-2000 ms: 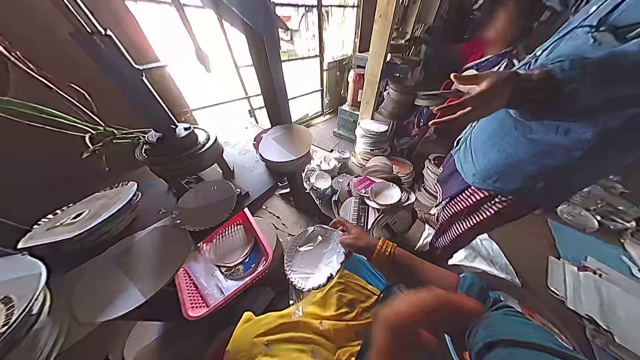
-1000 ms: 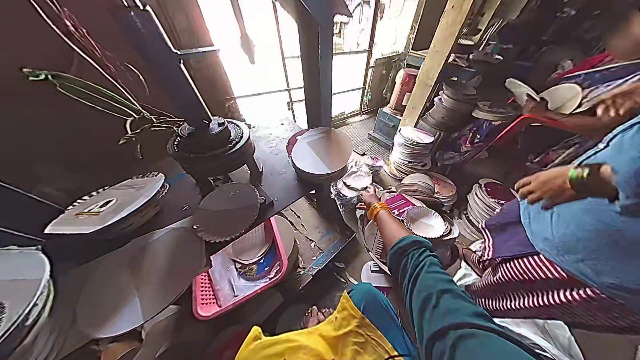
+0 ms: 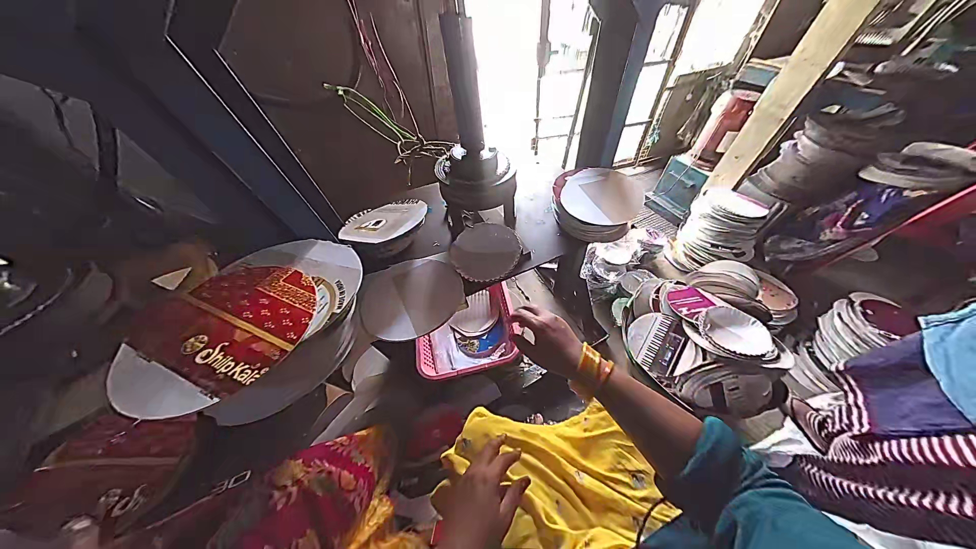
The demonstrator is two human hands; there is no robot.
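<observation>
My right hand (image 3: 550,341), with orange and yellow bangles at the wrist, reaches to the right edge of a pink plastic basket (image 3: 427,372); nothing shows in its fingers. Pleated paper plates (image 3: 474,314) lie in that basket. Over the yellow cloth (image 3: 560,465) on my lap is my left hand (image 3: 482,488), its fingers apart and no object in it. A round cardboard disc (image 3: 412,299) sits left of the basket, and a fluted plate (image 3: 486,252) rests under the press head (image 3: 474,179). Further left, a printed red sheet (image 3: 252,324) lies across large grey discs.
A stack of white discs (image 3: 602,197) stands on the bench behind. On the right are piles of fluted plates (image 3: 734,332), plastic-wrapped plates (image 3: 614,259) and a tall plate stack (image 3: 720,225). A person's striped cloth (image 3: 892,465) shows at the right edge.
My right hand has moved left from the plate pile to the basket. Two seconds ago it held a plastic-wrapped plate over my lap. The view has swung left.
</observation>
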